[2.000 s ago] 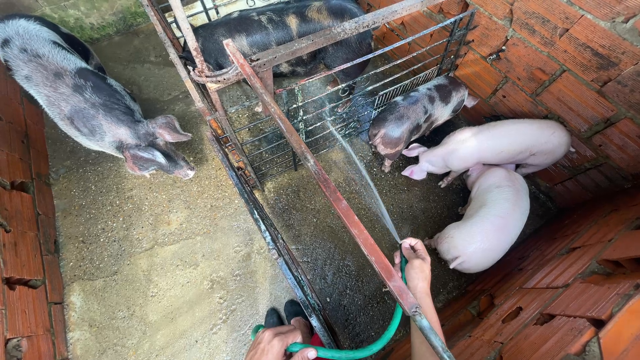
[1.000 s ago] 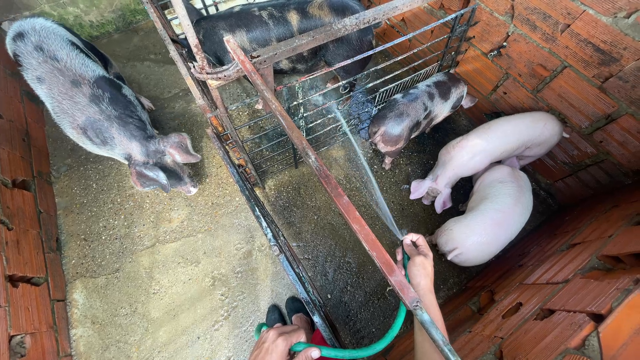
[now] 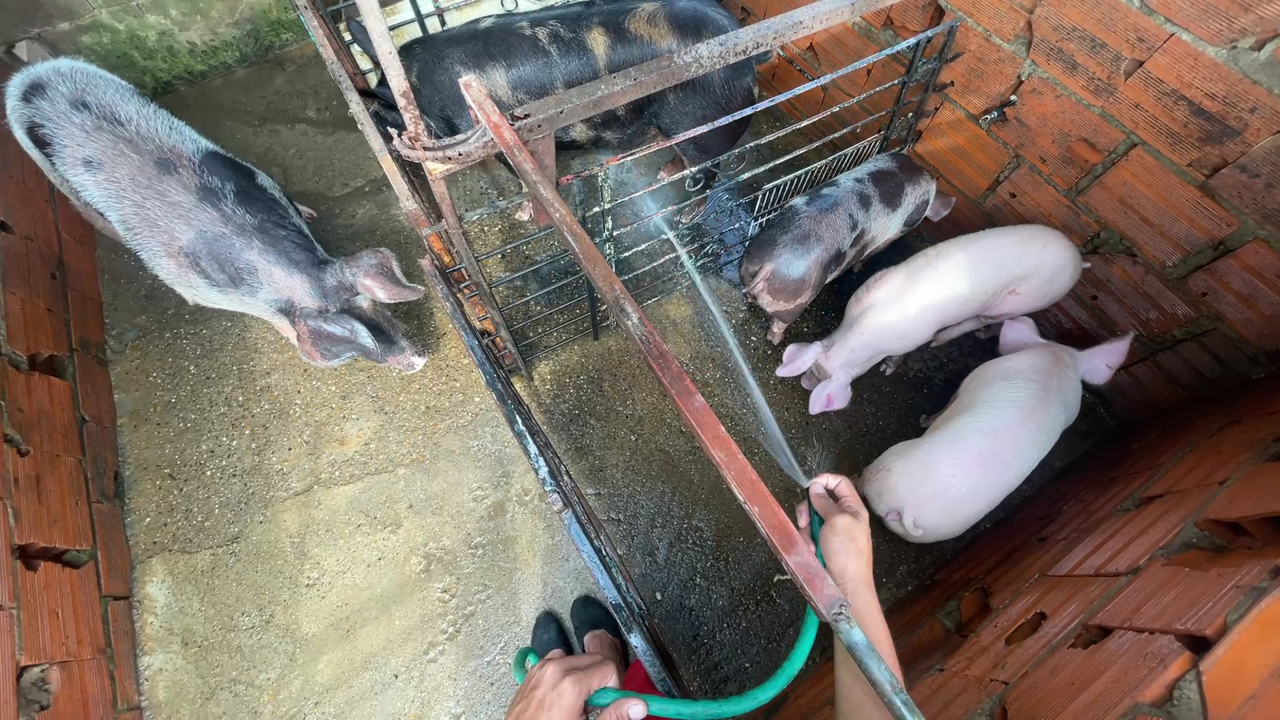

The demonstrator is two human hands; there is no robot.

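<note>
My right hand point(image 3: 840, 525) grips the outlet end of a green hose point(image 3: 760, 690), fingers at its mouth. A jet of water point(image 3: 735, 360) leaves it toward the wire-bar gate and the wet floor by the black pig. My left hand point(image 3: 570, 688) is closed around the hose lower down, near the bottom edge. Just right of my right hand stands a pink pig point(image 3: 985, 440), with another pink pig point(image 3: 940, 295) and a spotted pig point(image 3: 840, 235) beyond. The large black pig point(image 3: 570, 65) is behind the gate point(image 3: 650, 230).
A rusty red metal rail point(image 3: 650, 350) crosses diagonally above the pen, close to my right forearm. A low metal barrier point(image 3: 550, 470) divides the floor. At left a grey spotted pig point(image 3: 200, 210) stands on wet concrete. Hollow-brick walls point(image 3: 1140, 120) enclose the sides. Dark shoes point(image 3: 570, 625) show below.
The grey spotted pig has moved right and its head has turned. The two pink pigs have shifted, the nearer one now showing its head toward the right wall. Both hands stay on the hose.
</note>
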